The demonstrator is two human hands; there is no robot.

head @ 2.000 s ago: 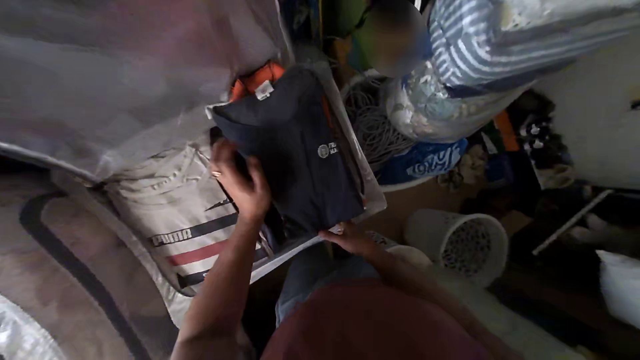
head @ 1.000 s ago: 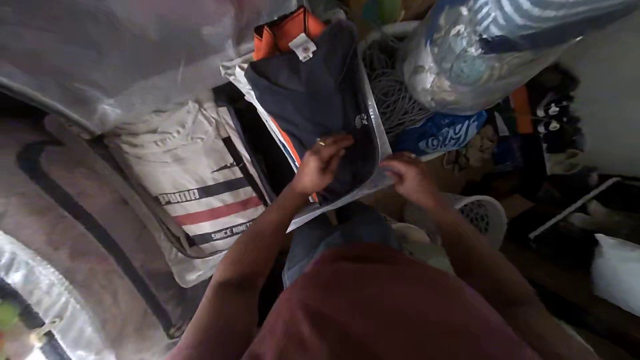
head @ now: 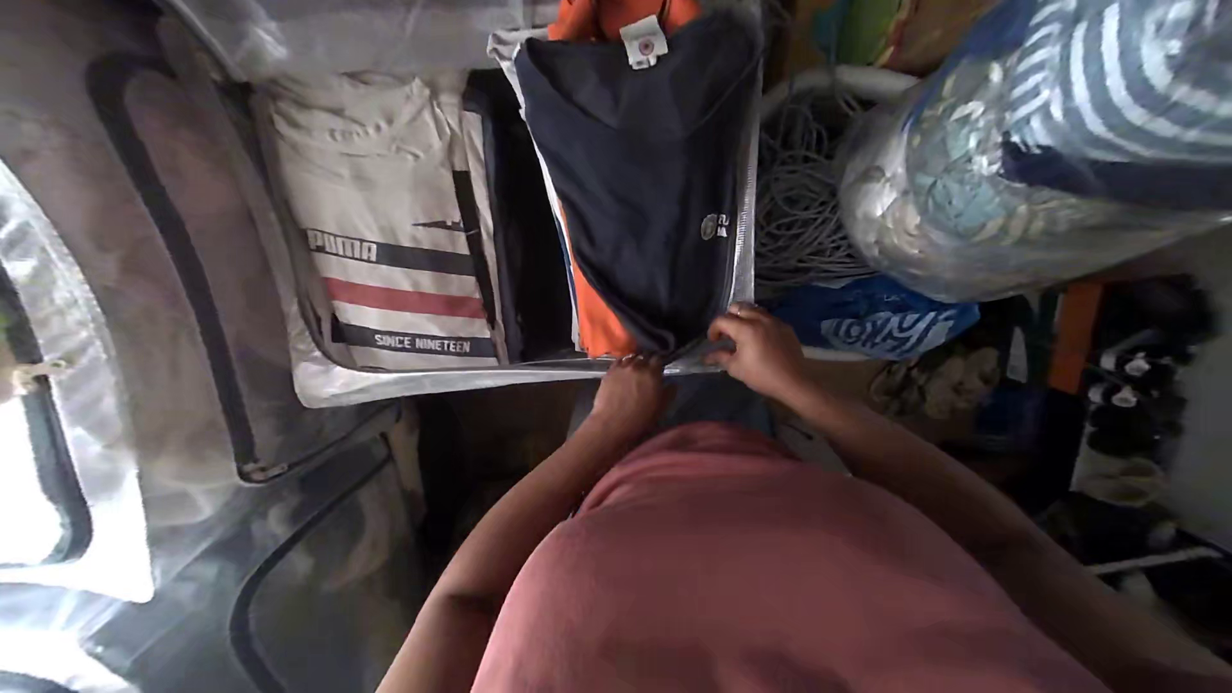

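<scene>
A dark folded shirt (head: 640, 164) lies over orange and white clothing (head: 599, 322) at the right side of a clear plastic storage bag with a zipped rim (head: 423, 385). My left hand (head: 631, 390) grips the near edge by the shirt's lower end, its fingertips partly hidden. My right hand (head: 756, 348) pinches the bag's rim at the near right corner. Left of the shirts, a beige Puma shirt (head: 395, 226) with dark and red stripes lies folded in the same bag, beside black folded clothing (head: 534, 231).
A white basket (head: 866, 82) holding coiled grey cord (head: 808, 202) stands to the right, with a blue plastic packet (head: 871, 316) at its near side. A bulky clear bag (head: 962, 192) hangs over it. More zipped bags (head: 183, 241) fill the left. Shoes (head: 1121, 385) sit far right.
The dark shirt lies straighter along the bag's right side than a second ago. My left hand has moved from on top of the shirt to the near edge.
</scene>
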